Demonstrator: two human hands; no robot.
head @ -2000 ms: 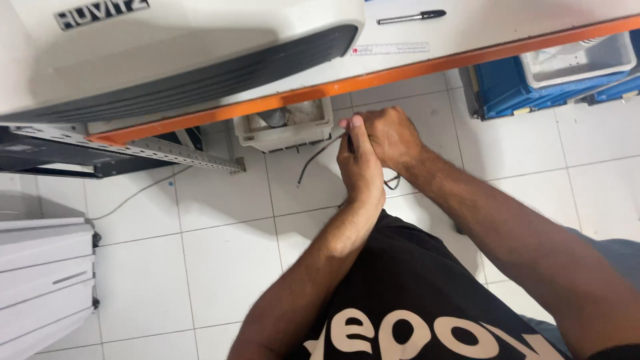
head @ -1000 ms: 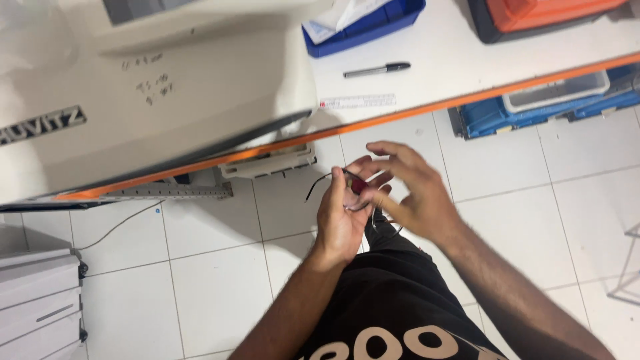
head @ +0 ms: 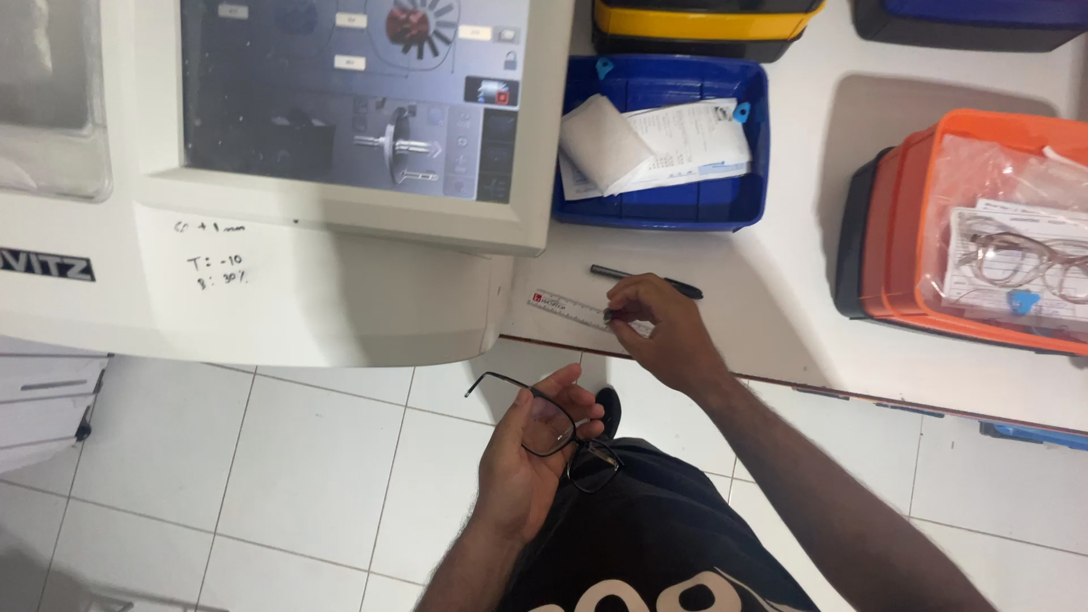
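Observation:
My left hand (head: 535, 450) holds a pair of black-framed eyeglasses (head: 571, 427) by one rim, palm up, over the floor in front of the bench. One temple of the glasses sticks out to the upper left. My right hand (head: 663, 330) is over the bench edge, its thumb and fingertips pinched on a small dark red object (head: 614, 315) too small to name. Below these fingertips lies a clear plastic ruler (head: 565, 308). A black pen (head: 609, 272) lies just beyond, partly hidden by my right hand.
A Huvitz machine with a screen (head: 425, 280) fills the left of the white bench (head: 773, 280). Behind the pen sits a blue tray (head: 663, 217) with papers and a white packet. An orange bin (head: 901, 221) with bagged eyeglasses stands at the right. A white drawer cabinet (head: 42, 399) is at far left.
My hands have parted. The right one has moved away from the glasses to the bench by the ruler with the small dark red object; the left still holds the glasses. The view has shifted over the bench.

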